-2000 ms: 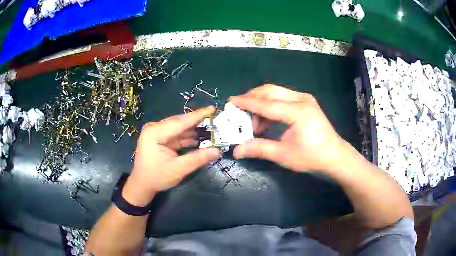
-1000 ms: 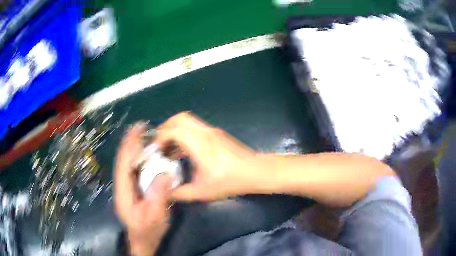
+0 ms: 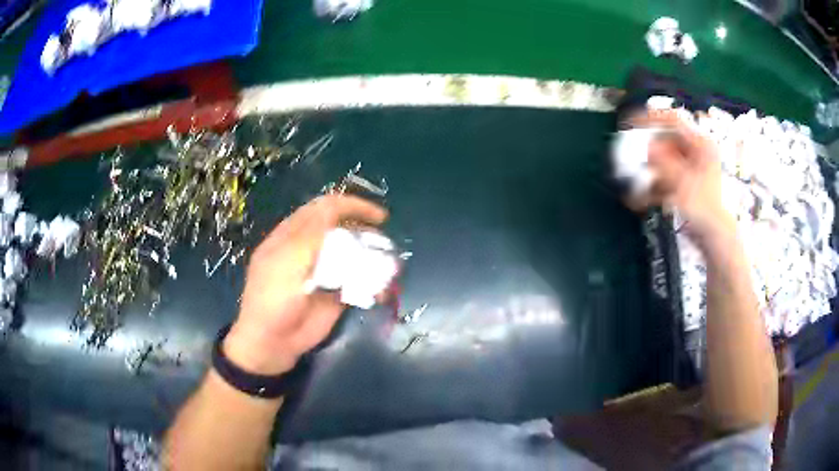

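My left hand (image 3: 290,281), with a dark band on the wrist, holds a white unit (image 3: 357,267) over the middle of the bench. Something red shows at the unit's right side. My right hand (image 3: 676,166) is blurred at the left edge of the black parts crate (image 3: 664,267). It holds a white piece (image 3: 635,158) in its fingers, probably a cover; its shape is blurred. The crate is heaped with white covers (image 3: 777,221).
A tangled pile of thin metal parts (image 3: 198,189) lies at bench left, with white units (image 3: 57,236) beyond it. A blue board (image 3: 175,46) on a red support (image 3: 198,106) stands back left. White units (image 3: 672,40) sit on the green belt (image 3: 515,41).
The hands were together around a white unit and are now apart. My left hand keeps a unit; my right hand has moved right to the crate with a white piece. The view has swung back.
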